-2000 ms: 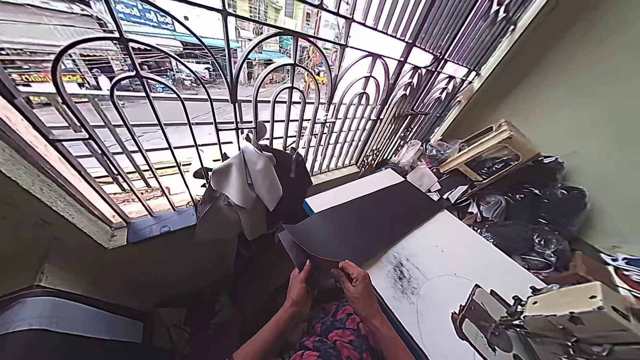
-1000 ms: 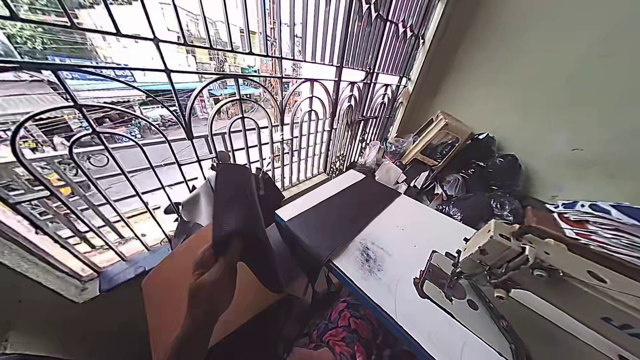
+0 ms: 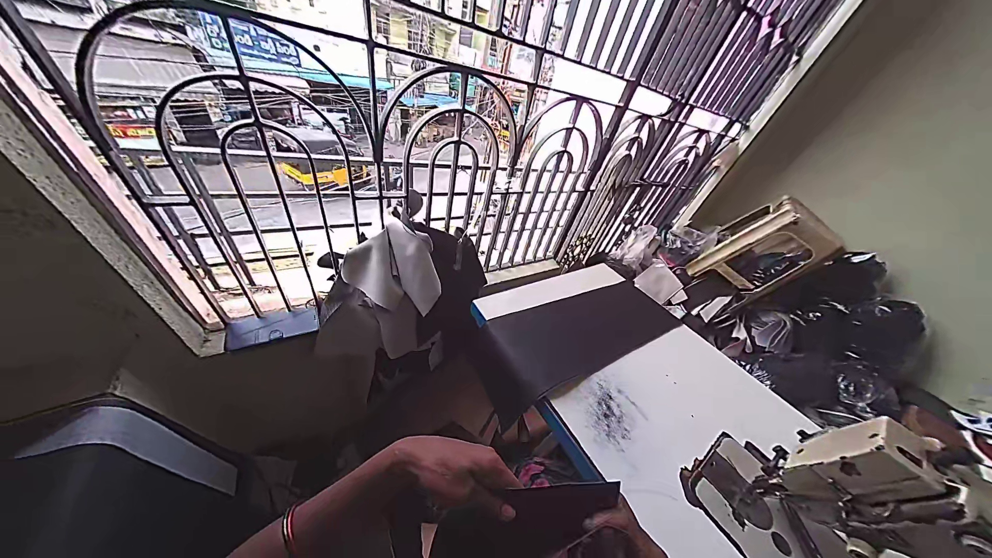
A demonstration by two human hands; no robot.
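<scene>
At the bottom centre my left hand (image 3: pixel 457 477), with bangles on the wrist, grips the left side of a dark sheet (image 3: pixel 542 515), perhaps leather or leather-like cloth. My right hand (image 3: pixel 616 527) holds the same sheet at its right end, its fingers partly hidden. Beyond my hands another dark sheet (image 3: pixel 581 333) lies across the white table (image 3: pixel 682 411) and hangs over its near left edge. The head of a sewing machine (image 3: pixel 860 473) stands on the table at the lower right.
Grey and dark material pieces (image 3: pixel 395 271) hang by the barred window (image 3: pixel 457 155). A beige plastic stool (image 3: pixel 775 240) lies tipped among black plastic bags (image 3: pixel 876 318) beyond the table. A dark padded object (image 3: pixel 116 473) is at the lower left.
My left hand has come down from the raised dark material seen a second ago, and both hands are now together on a dark sheet. The brown-orange surface beside that hand no longer shows.
</scene>
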